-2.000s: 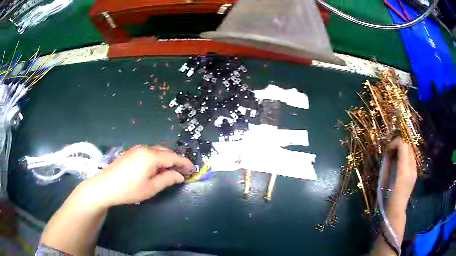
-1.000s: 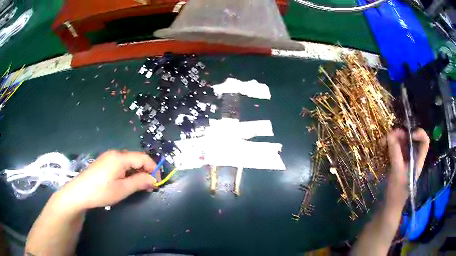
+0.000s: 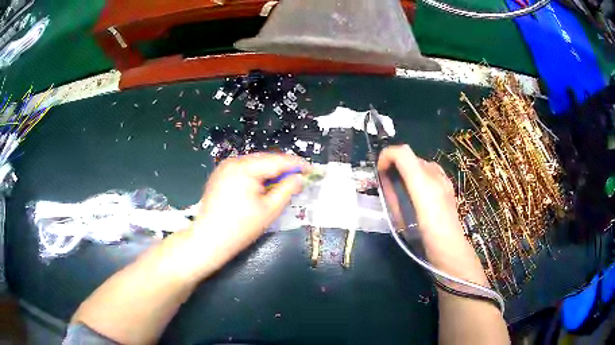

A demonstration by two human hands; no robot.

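My left hand [image 3: 246, 192] pinches the blue and green-yellow lead wires [image 3: 286, 176] of the white cable at the left edge of the taped jig [image 3: 337, 149]. The bagged white cable [image 3: 101, 219] lies to the left and runs under my left wrist. My right hand [image 3: 411, 182] holds the dark soldering iron [image 3: 373, 138], with its grey-white lead trailing over the forearm. The iron's tip is too blurred to place. Two brass-coloured legs [image 3: 315, 246] stick out below the white tape [image 3: 334, 207].
Loose black parts [image 3: 259, 111] lie behind my left hand, with reddish-brown bits [image 3: 190, 124] beside them. Copper-coloured strips [image 3: 519, 168] are piled at right. A grey hood [image 3: 337, 34] hangs over the back edge. Coloured wire ends [image 3: 20, 124] are at far left.
My right hand has come from the far right to the jig with the soldering iron. My left hand has moved right and up with the wires. The cable bundle has shifted and the camera view has turned slightly.
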